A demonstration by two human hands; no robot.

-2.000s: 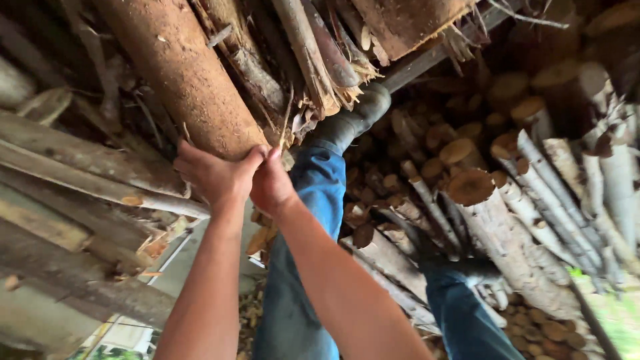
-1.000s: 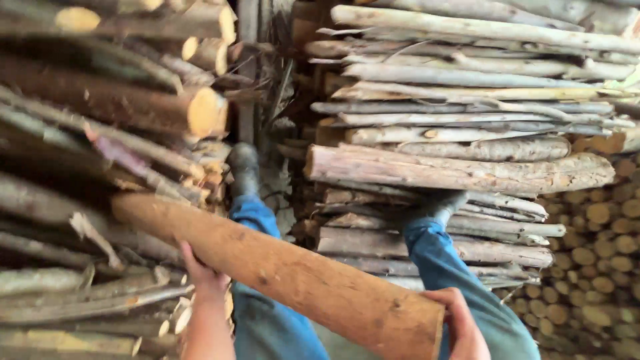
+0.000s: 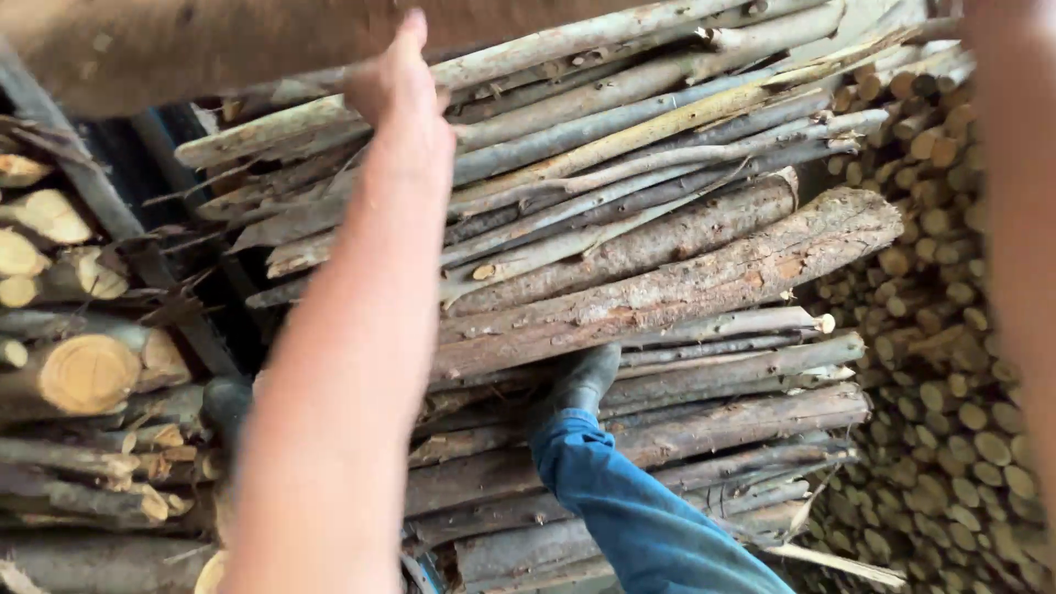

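Note:
A thick brown log (image 3: 247, 41) crosses the top of the view, close to the camera and blurred. My left hand (image 3: 404, 82) presses against its underside, the thumb pointing up along the bark. At the right edge my right forearm (image 3: 1015, 247) runs up out of the frame, so the right hand is hidden from view. Beneath the raised log lies a pile of long, thin poles and thicker logs. A rough-barked log (image 3: 676, 280) rests on this pile, just beyond my boot (image 3: 590, 375).
At left, stacked logs (image 3: 91, 374) show their cut ends beside a dark gap with a narrow beam (image 3: 124, 214). A tall stack of round log ends (image 3: 940, 396) fills the right side. A thin split stick (image 3: 837, 565) juts out at the lower right.
The log was held low across my legs, a hand near each end, one second ago; now it is raised to the top of the view. Two seconds ago both hands were together at one log's end.

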